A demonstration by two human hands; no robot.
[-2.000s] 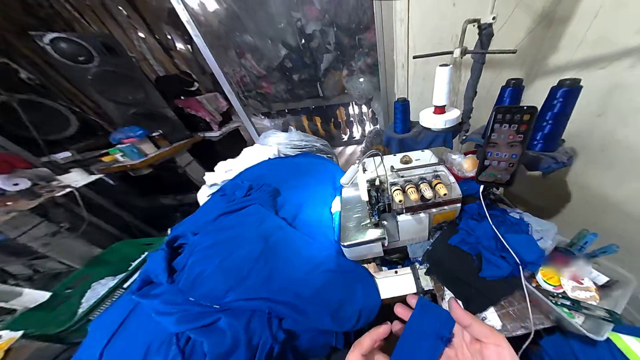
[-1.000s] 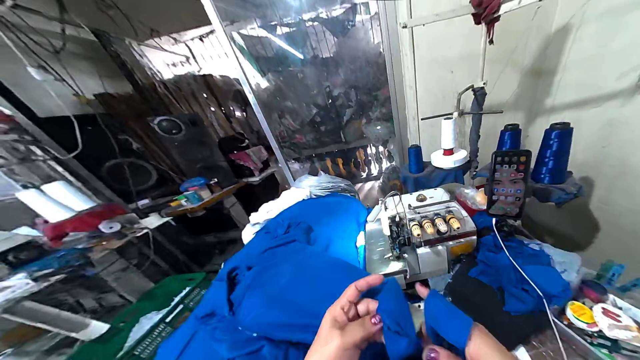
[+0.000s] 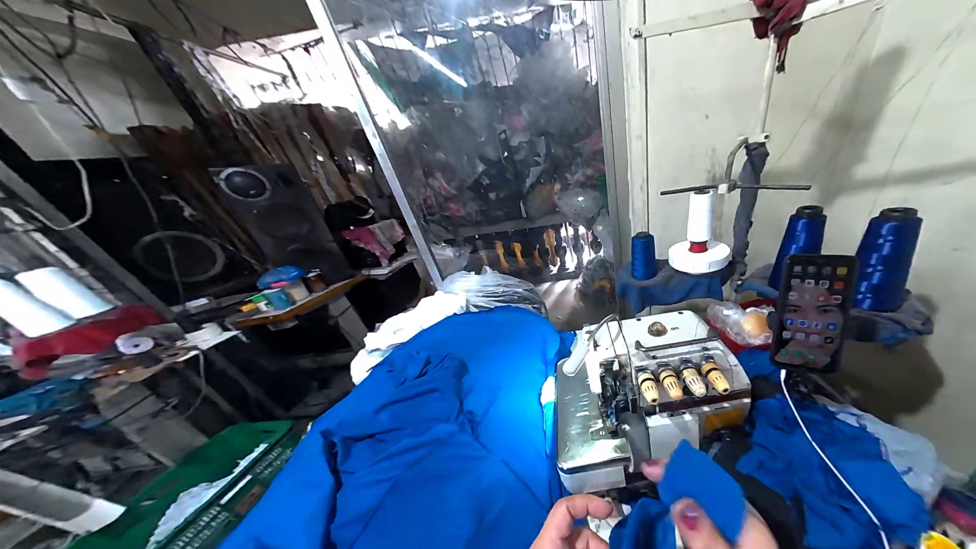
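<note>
At the bottom edge, right of the middle, a small blue fabric piece (image 3: 703, 488) is held by my right hand (image 3: 713, 526), its thumb pressed on the cloth. My left hand (image 3: 572, 522) is beside it with curled fingers, at the folded lower part of the piece; whether it grips the cloth is unclear. Just beyond both hands stands an overlock sewing machine (image 3: 595, 457) with several tension dials. A large heap of blue fabric (image 3: 450, 442) lies to the left of the machine, brightly lit near the needle area.
A smartphone (image 3: 813, 313) with a white cable stands at right, before blue thread cones (image 3: 887, 259). A white thread cone (image 3: 699, 221) stands behind the machine. More blue cloth (image 3: 831, 465) lies at right. A green plastic crate (image 3: 191, 465) is at lower left, a loudspeaker (image 3: 267, 221) behind.
The blue piece was held up between both hands, and its shape and folds have changed. My left hand is now lower in view. The view has tilted upward since two seconds ago.
</note>
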